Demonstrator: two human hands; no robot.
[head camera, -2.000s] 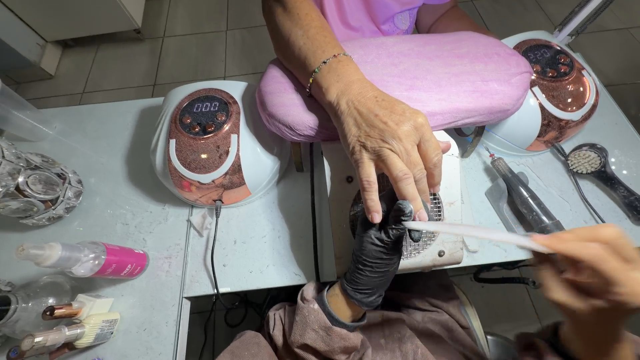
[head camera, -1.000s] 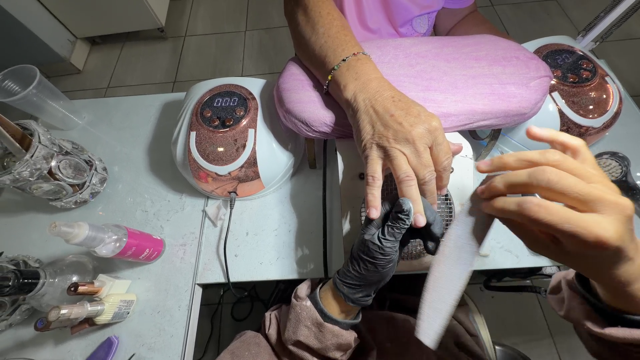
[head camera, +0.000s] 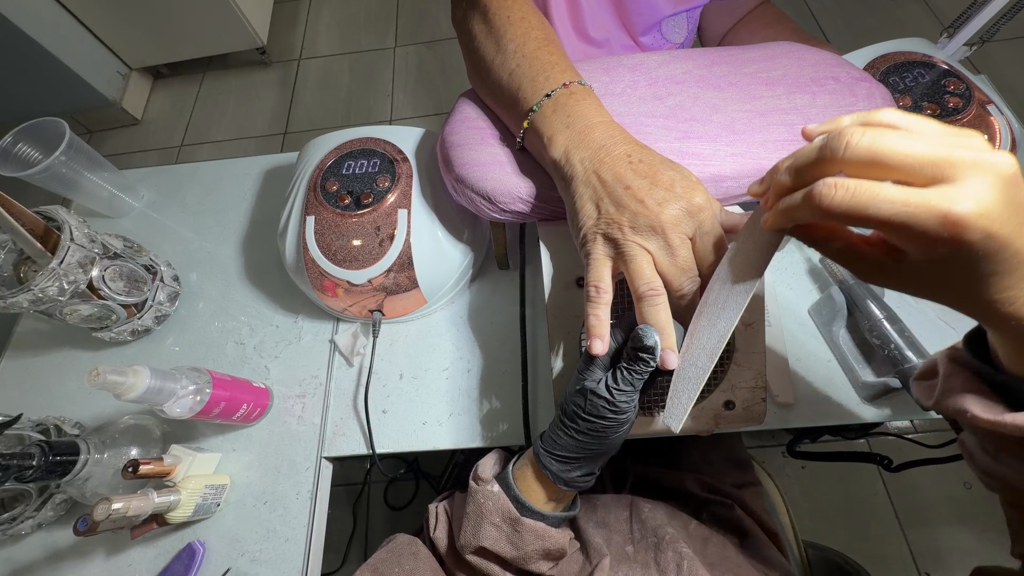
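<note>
My left hand (head camera: 600, 408), in a black glove with pale dust on its thumb tip, holds a finger of another person's hand (head camera: 648, 200). That hand reaches down from a pink cushion (head camera: 680, 104), its fingers spread over the round grille of a dust collector (head camera: 752, 384). My bare right hand (head camera: 896, 184) grips the upper end of a grey nail file (head camera: 720, 328). The file slants down and left, its lower end just right of the held hand's fingertips; whether it touches a nail I cannot tell.
A nail lamp (head camera: 360, 232) with a cable stands left of the cushion, a second lamp (head camera: 928, 88) at the upper right. A dark handpiece (head camera: 872, 320) rests in a grey holder. Left are a spray bottle (head camera: 192, 394), small bottles (head camera: 144, 504), a plastic cup (head camera: 72, 168) and a glass holder (head camera: 120, 280).
The file has swung from lying nearly level across the fingertips to a steep slant. My right hand has risen from the lower right. My left hand stays at the other person's fingers.
</note>
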